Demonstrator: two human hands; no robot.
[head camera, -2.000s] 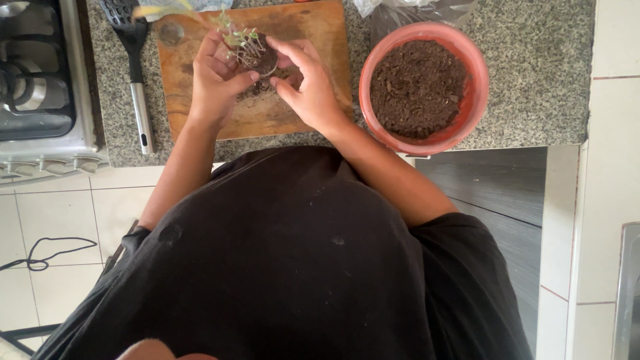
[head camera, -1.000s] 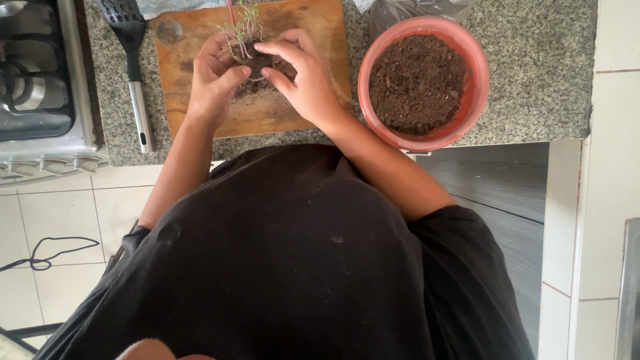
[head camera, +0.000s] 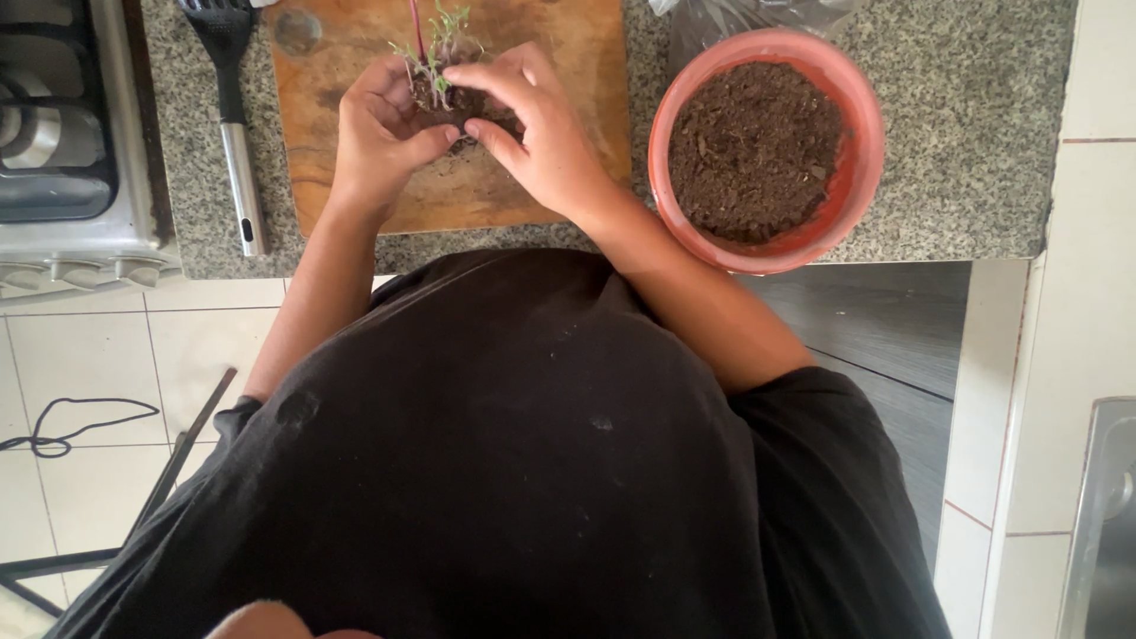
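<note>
Over a wooden board (head camera: 550, 177), my left hand (head camera: 382, 129) cups the left side of a small plant with a clump of dark soil (head camera: 457, 106) at its base. From the other side, my right hand (head camera: 537, 129) touches the clump with its thumb, and its index finger rests at the thin pale stems. Fine green leaves (head camera: 451, 22) and a reddish stem (head camera: 417, 27) rise above my fingers. Part of the clump is hidden by my hands. A reddish plastic pot (head camera: 861, 160) with brown soil (head camera: 754, 151) inside stands to the right of the board.
A slotted spatula (head camera: 235, 133) lies on the granite countertop (head camera: 958, 115) left of the board. Further left is a gas stove (head camera: 133, 195). A clear plastic bag (head camera: 745, 18) lies behind the pot. The counter's front edge runs close to my body.
A yellowish leaf near the top of the plant, in view two seconds ago, no longer shows, and a reddish stem now stands up there. Both hands stay around the clump.
</note>
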